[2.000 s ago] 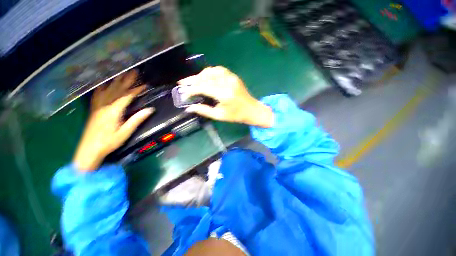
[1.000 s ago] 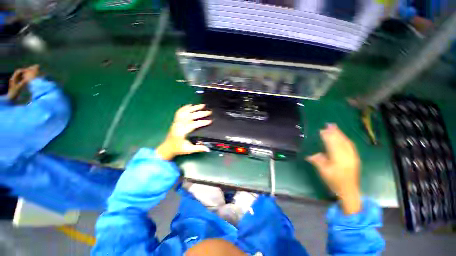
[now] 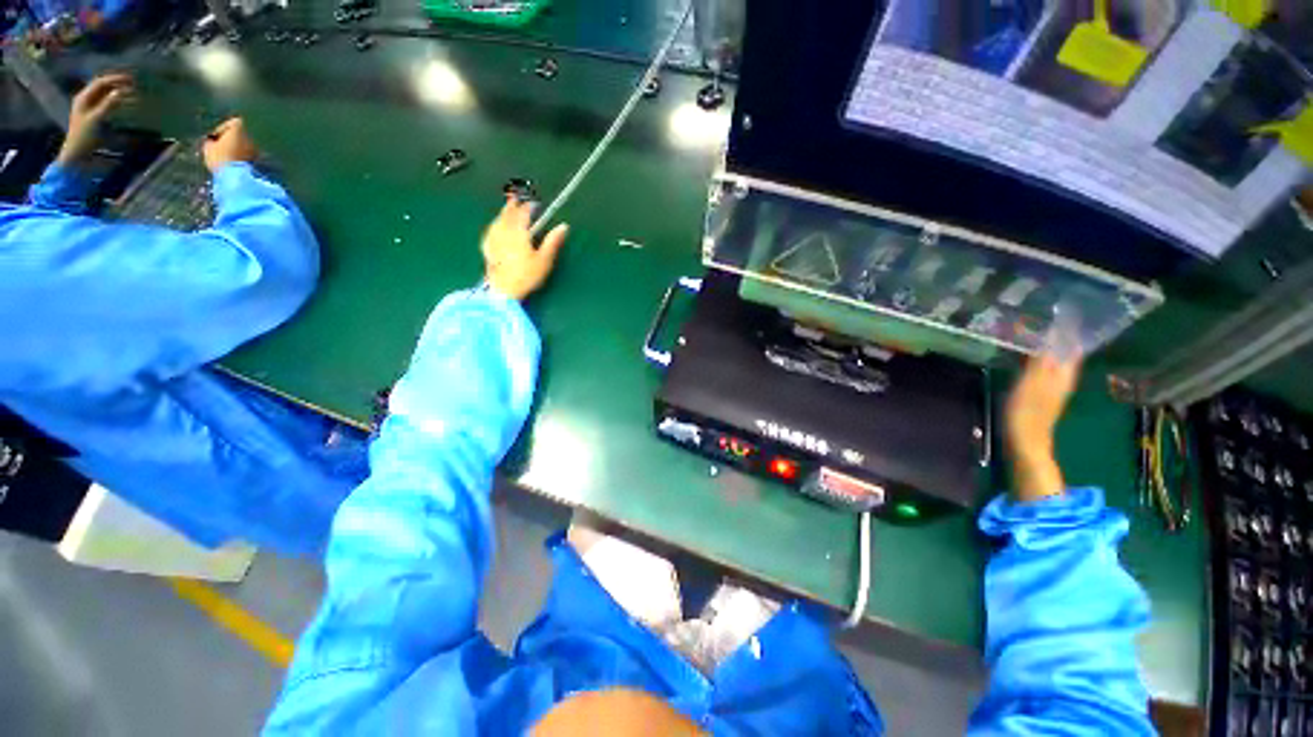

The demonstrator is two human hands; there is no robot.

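The black machine base (image 3: pixel 850 418) sits on the green bench, with red digits, a red-orange light and a green light on its front edge. The nest (image 3: pixel 828 357) is at its rear centre. The clear guard (image 3: pixel 922 274) with a warning triangle stands above its rear. My left hand (image 3: pixel 519 252) reaches out over the bench, its fingertips at a small black part (image 3: pixel 520 189); whether it grips the part cannot be told. My right hand (image 3: pixel 1044 410) is blurred at the guard's right end, its fingers partly hidden behind or against the panel.
Small black parts (image 3: pixel 452 161) lie about the bench. A pale hose (image 3: pixel 612 137) crosses it. A black parts tray (image 3: pixel 1267 562) and loose wires (image 3: pixel 1163 468) are at right. Another person's blue sleeve (image 3: pixel 216 288) is at left. An instruction sheet (image 3: pixel 994 159) is on the dark housing.
My left hand has moved from the machine's left side out to the small part. My right hand has moved up to the guard's right end. The view has shifted.
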